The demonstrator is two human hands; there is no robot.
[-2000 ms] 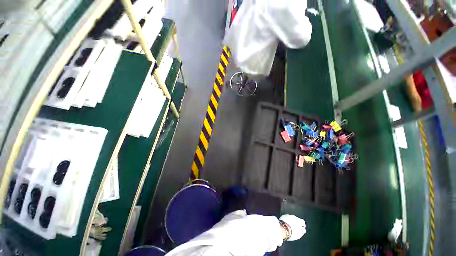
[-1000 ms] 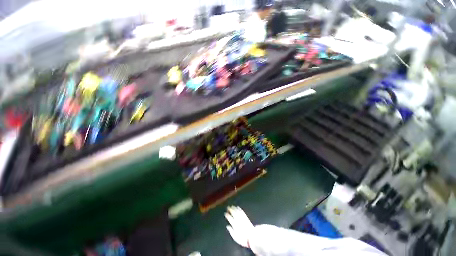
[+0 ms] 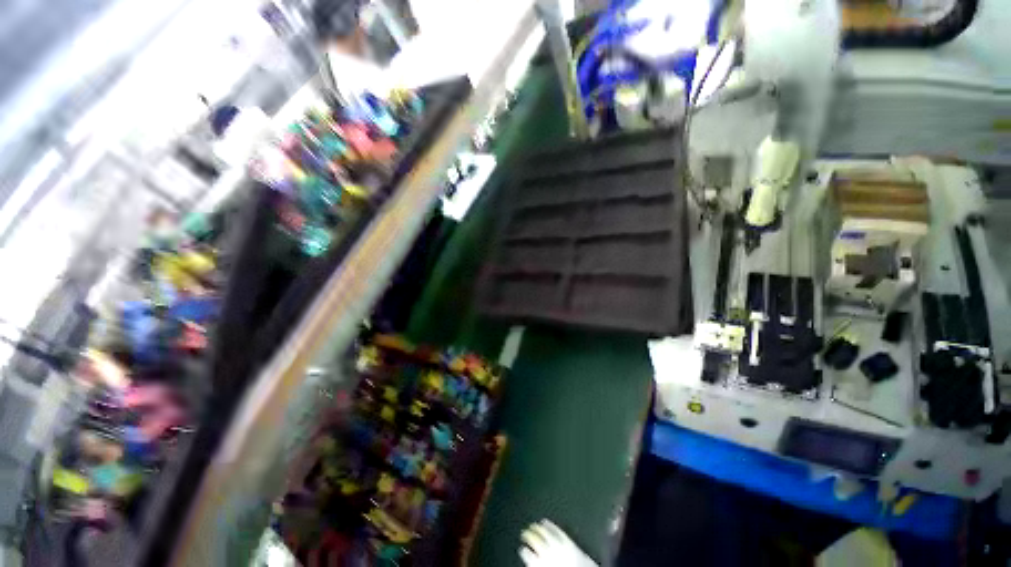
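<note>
My right hand [image 3: 554,546], in a pale glove, is at the bottom edge, partly cut off and slightly blurred. Its fingers point up and left over the green bench [image 3: 565,432], and nothing shows in it. My left hand is out of the picture. Just left of my right hand is a black tray of small coloured clips [image 3: 416,443], in yellow, blue, red and teal. The tray has a reddish-brown strip along its right side.
A black divided tray [image 3: 588,238] with no clips visible lies farther up the bench. A white machine with a blue front edge [image 3: 798,476] stands at right. Blurred clip trays fill the raised shelf [image 3: 322,321] at left. A person's dark hair shows behind it.
The view has swung right, bringing in the machine and divided tray. My right hand is now lower and more cut off. The hand from the earliest frame is gone.
</note>
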